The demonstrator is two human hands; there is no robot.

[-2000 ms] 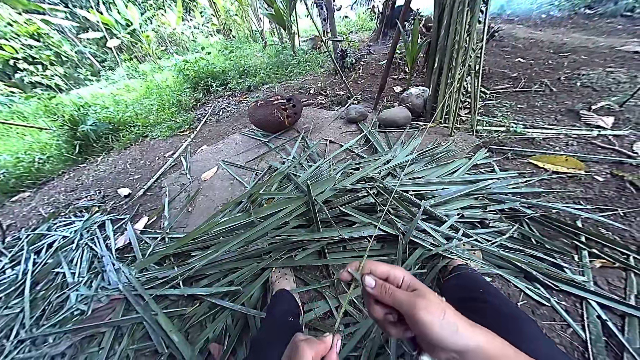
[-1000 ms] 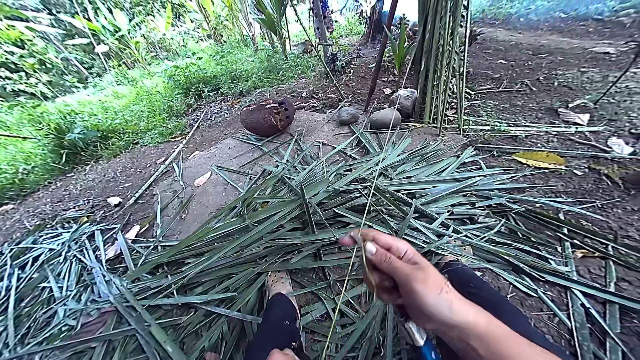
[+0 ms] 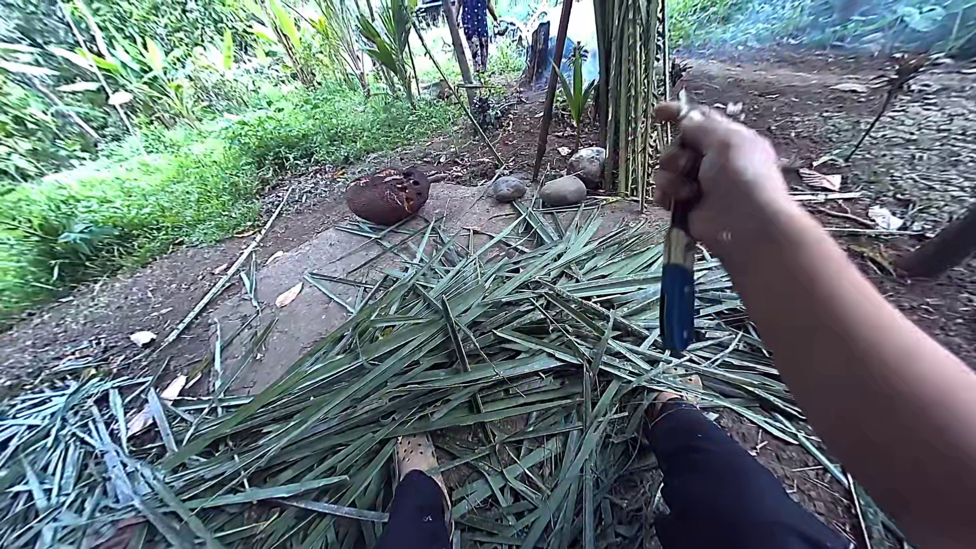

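Observation:
My right hand [image 3: 713,164] is raised at the right of the head view, in front of the upright bundle of leaf ribs [image 3: 631,91]. It is closed around a handled tool [image 3: 677,297], whose blue and pale handle end hangs below the fist; the fingertips are blurred, and whether a thin strip is also pinched there I cannot tell. Cut green palm leaflets [image 3: 457,358] lie in a loose heap over the ground, around and between my feet and dark-clothed legs. My left hand is out of view.
Beyond the heap lie a brown husk-like object [image 3: 389,196] and several grey stones [image 3: 563,191] on a flat slab [image 3: 320,263]. A long thin stick [image 3: 229,274] lies at the left. Slanted poles [image 3: 553,88] stand behind, with a person [image 3: 476,30] in the background.
My right hand has moved up and away from my lap, with the blue-ended tool now plainly showing. My left hand, low in the earlier frames, has left the view, and the thin strip no longer shows clearly.

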